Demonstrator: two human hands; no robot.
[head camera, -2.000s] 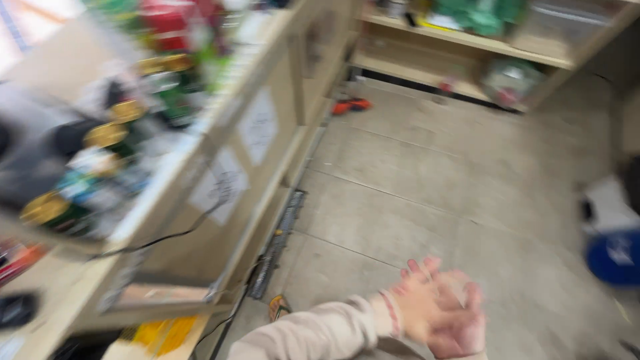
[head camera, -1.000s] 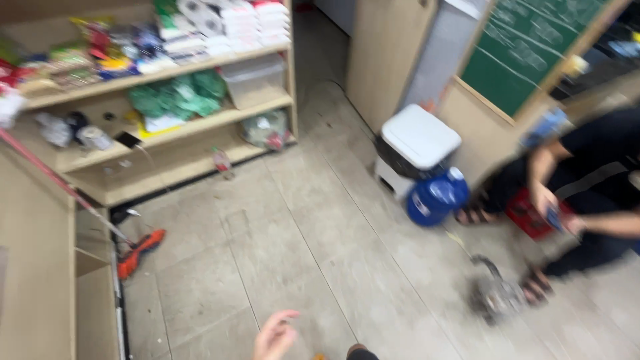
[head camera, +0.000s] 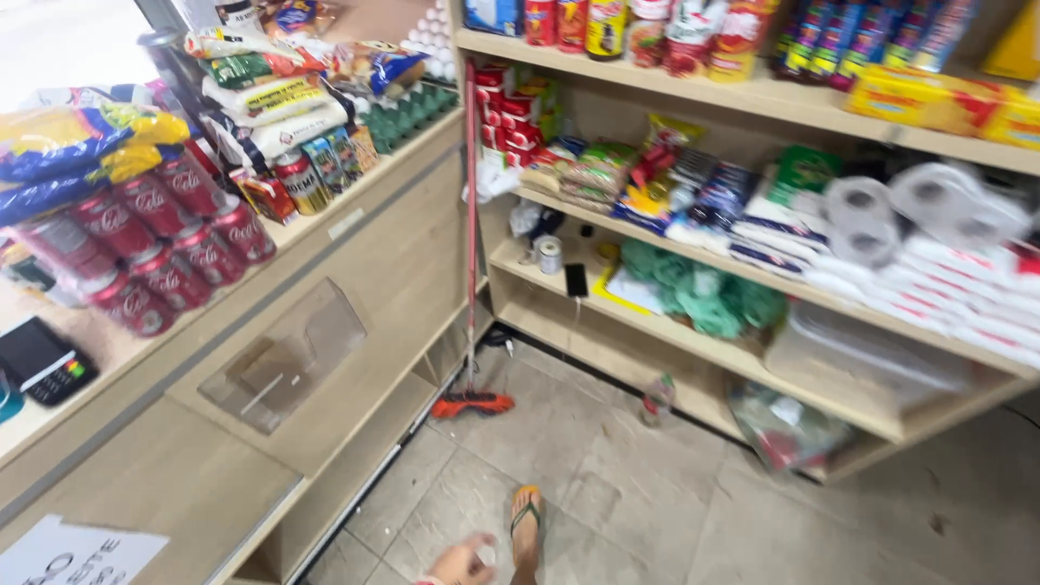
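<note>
My left hand (head camera: 460, 561) is at the bottom edge of the head view, over the tiled floor, its fingers loosely curved and apart, with no held object visible. A reddish band shows at its wrist. My right hand is out of view. Just right of the left hand, a foot in an orange-soled flip-flop (head camera: 526, 513) stands on the floor. Farther ahead, a broom with an orange head (head camera: 473, 404) and a long red handle (head camera: 471, 203) leans in the corner between counter and shelves.
A wooden counter (head camera: 390, 268) on the left bears packs of Coca-Cola cans (head camera: 166, 280), a card terminal (head camera: 45, 361) and egg trays (head camera: 410, 118). Wooden shelves (head camera: 699, 296) on the right hold groceries, toilet paper (head camera: 861, 219), green plastic bags (head camera: 707, 288) and a phone (head camera: 576, 280). A plastic bottle (head camera: 656, 400) is on the floor.
Two seconds ago both hands were together; now only the left shows, low in view. The view has swung to the shelves and then back left toward the counter corner; the seated person is out of view.
</note>
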